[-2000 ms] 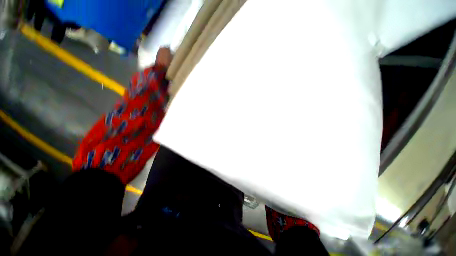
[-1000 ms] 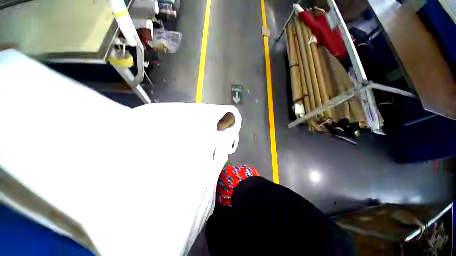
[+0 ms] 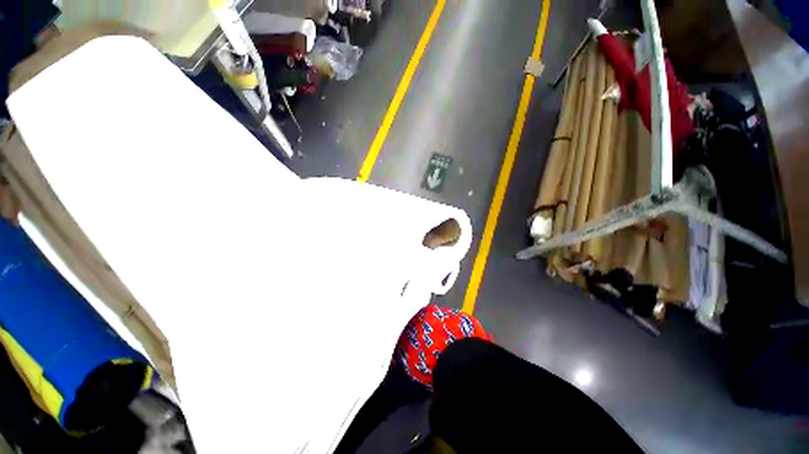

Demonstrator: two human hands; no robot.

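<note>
A wide white sheet bundle (image 3: 239,248), fabric or paper, runs from the upper left down to the bottom edge. Its rolled end, with a brown hollow core (image 3: 443,233), points right. Brown layers (image 3: 84,239) lie along its left side. My right forearm, in a black sleeve and red patterned cuff (image 3: 432,344), reaches to the bundle from below. My right hand is hidden behind the white sheet, so its grip does not show. My left hand cannot be made out. A small skin-toned patch at the left edge is too unclear to name.
Several brown rolls (image 3: 590,160) lie beneath a pale metal frame (image 3: 656,97) at the right. A red-sleeved person (image 3: 647,89) is beside it. Yellow lines (image 3: 507,168) cross the grey floor. A table (image 3: 164,27) stands upper left. A blue and yellow object (image 3: 62,293) is lower left.
The view has swung from the close white sheet and both red cuffs to the aisle. Over the last second, the roll end and right cuff have shifted slightly right and down; the blue object shows more.
</note>
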